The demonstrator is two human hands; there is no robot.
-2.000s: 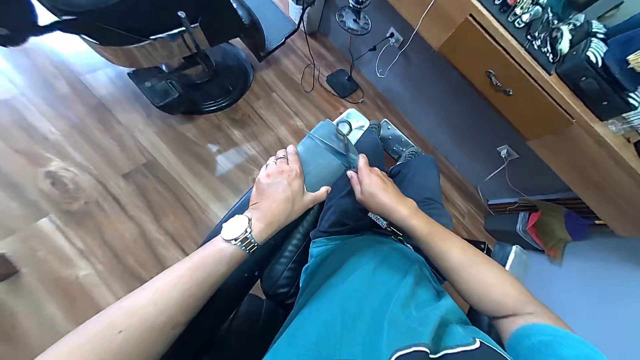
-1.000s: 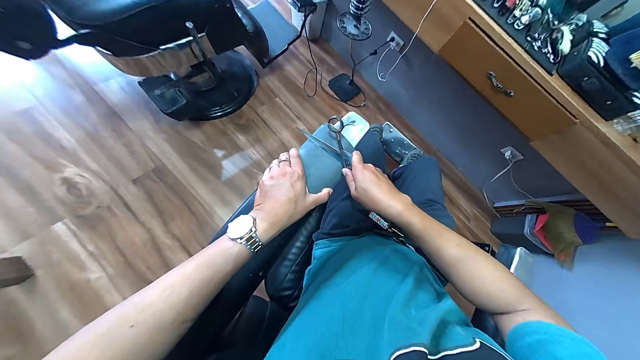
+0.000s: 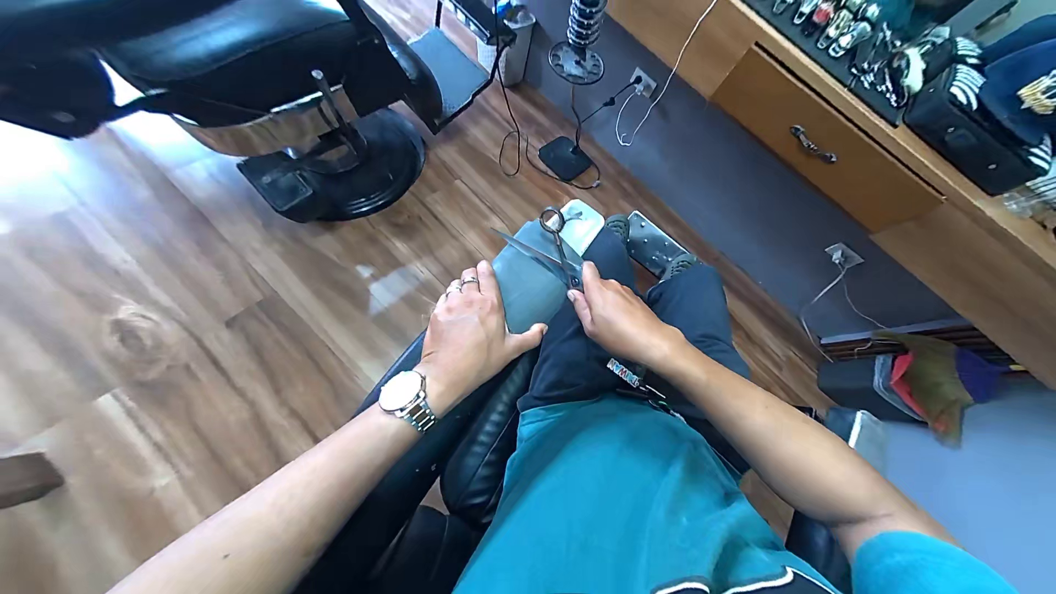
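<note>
A pair of metal scissors (image 3: pixel 546 257) is held in my right hand (image 3: pixel 617 315), with the thumb and fingers near the pivot. The blades are spread, one pointing up and left, and a dark finger ring stands above. Under the scissors lies a grey-green leather-like piece (image 3: pixel 528 289), resting by my thigh. My left hand (image 3: pixel 473 327) lies against its left side, fingers extended and thumb apart, gripping nothing that shows. That hand wears rings, and a wristwatch (image 3: pixel 407 399) is on the wrist.
A black barber chair (image 3: pixel 330 157) stands on the wood floor at upper left. A black stand base (image 3: pixel 565 158) with cables is by the wall. At right a wooden counter (image 3: pixel 825 136) carries clips and a black case (image 3: pixel 973 132). A footrest plate (image 3: pixel 652 245) lies beyond my knees.
Since two seconds ago the scissors have opened out, their blades now wider apart over the grey-green piece. Both hands have stayed in nearly the same place.
</note>
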